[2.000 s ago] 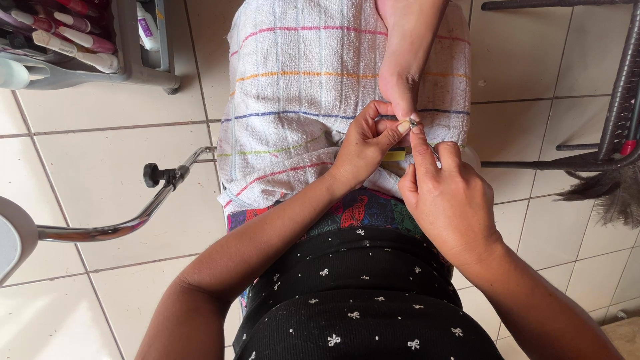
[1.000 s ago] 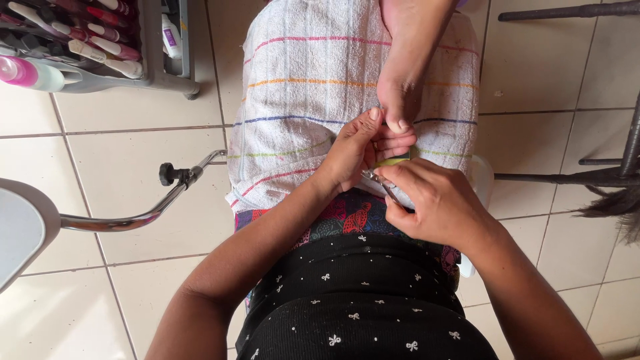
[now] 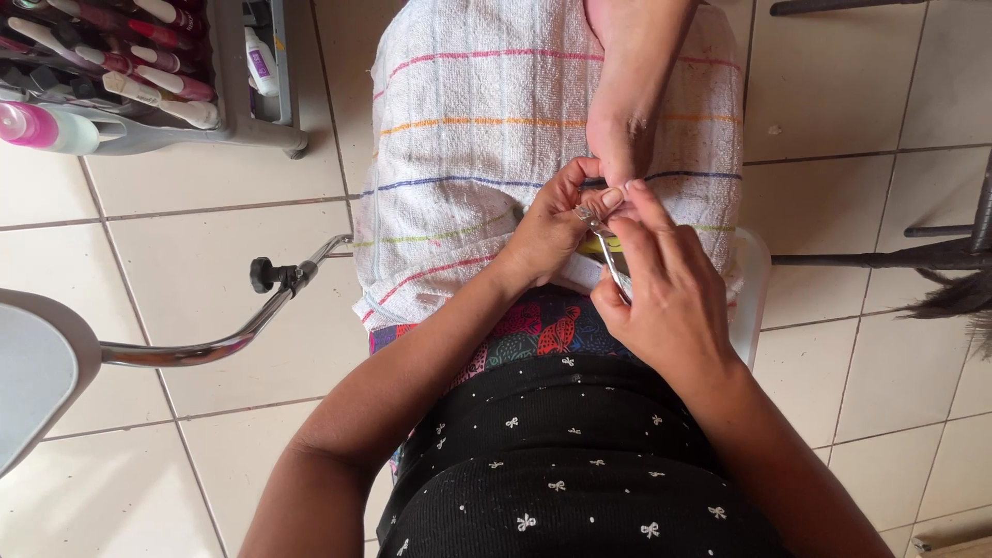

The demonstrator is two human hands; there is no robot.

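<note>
Another person's bare foot [image 3: 620, 139] comes in from the top and rests over a white striped terry towel [image 3: 465, 93] on my lap. My left hand [image 3: 554, 221] is at the toes, its thumb and fingers around the toe end of the foot. In my right hand [image 3: 666, 271] is a metal cuticle nipper [image 3: 610, 256], its head beside my left thumb. My right index fingertip touches the toe area. Something yellow [image 3: 601, 244], partly hidden, lies below the hands.
A grey trolley [image 3: 194, 128] with nail polish bottles [image 3: 163, 58] stands at upper left, a pink-capped bottle [image 3: 46, 128] at its edge. A chrome arm with a black knob [image 3: 263, 275] reaches in from the left. Dark metal furniture legs [image 3: 868, 260] and dark bristles [image 3: 957, 294] are at right.
One second ago my hands were lower, with the nipper below the toes; now both are back up at the toes, and my right index finger is extended against them.
</note>
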